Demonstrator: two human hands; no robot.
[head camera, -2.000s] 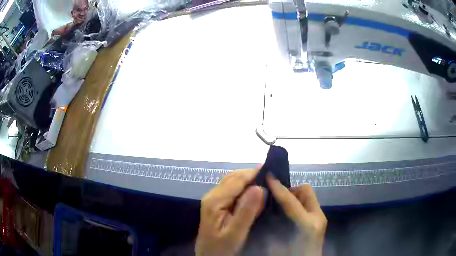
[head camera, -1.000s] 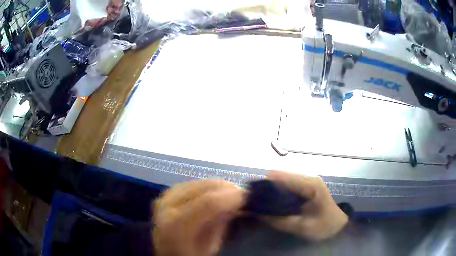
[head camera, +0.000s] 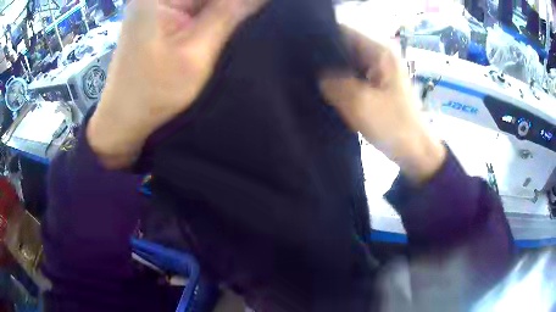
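Observation:
A dark garment panel hangs raised in front of me, large and blurred, covering the middle of the view. My left hand grips its upper left side; the fingertips are cut off by the top edge. My right hand grips its upper right side, with the fingers partly hidden by cloth. The white sewing machine head with "JACK" lettering stands behind on the right; the cloth and my right hand hide its needle end.
The white machine table shows right of the cloth. Dark snips lie on it, partly behind my sleeve. A blue basket rim is below left. Another grey-white machine with a round vent stands at upper left. Clear plastic lies behind the machine.
Both hands have risen from the table's front edge and moved apart, lifting the dark cloth, now spread tall before the camera. The view has shifted, and the basket shows more centrally.

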